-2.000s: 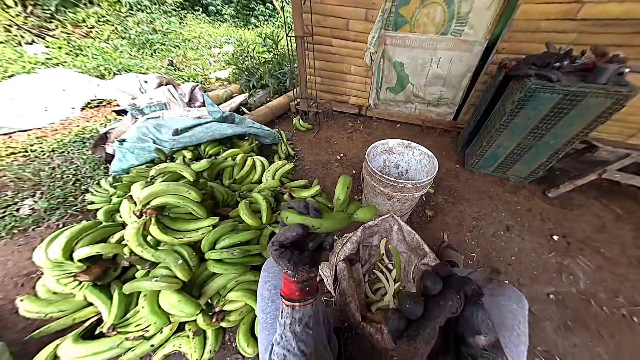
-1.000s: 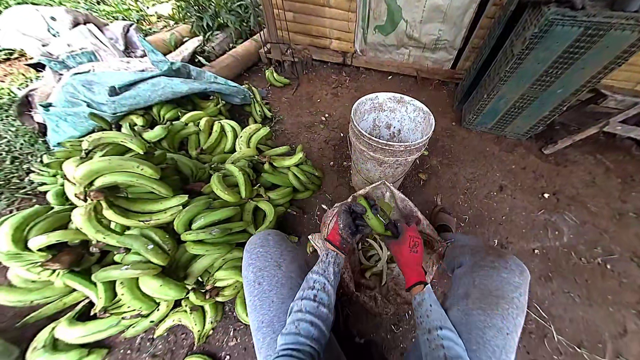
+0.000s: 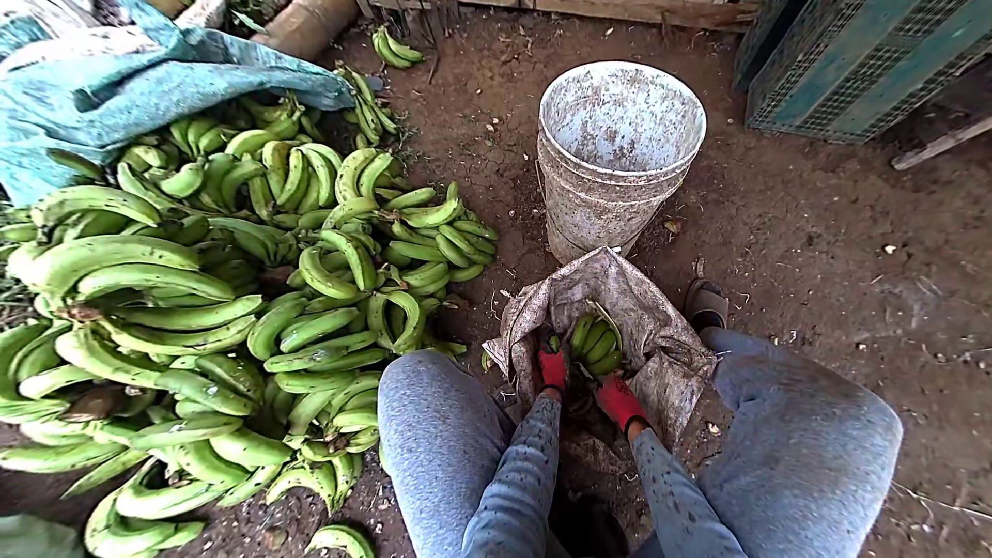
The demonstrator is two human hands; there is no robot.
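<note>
Both hands, in red gloves with dark fingers, reach into an open, dirty woven sack [image 3: 674, 341] between my knees. My left hand [image 3: 553, 364] is at the sack's left side, with a small piece of green fruit by its fingertips; its grip is unclear. My right hand [image 3: 620, 399] is at the lower edge of a small cluster of green bananas or plantains [image 3: 597, 341] inside the sack. Its fingers are mostly hidden, so whether it grips the cluster cannot be told.
A large heap of green bananas or plantains [image 3: 186, 318] lies at my left, partly under a blue tarp [image 3: 155, 77]. A dirty white bucket [image 3: 612, 186] stands just beyond the sack. A green plastic crate [image 3: 852, 70] is at the upper right. My sandalled foot [image 3: 705, 304] is beside the sack.
Two seconds ago my left hand was raised with green fruit above the sack's left side; now both hands are down in the sack. The view has tilted down.
</note>
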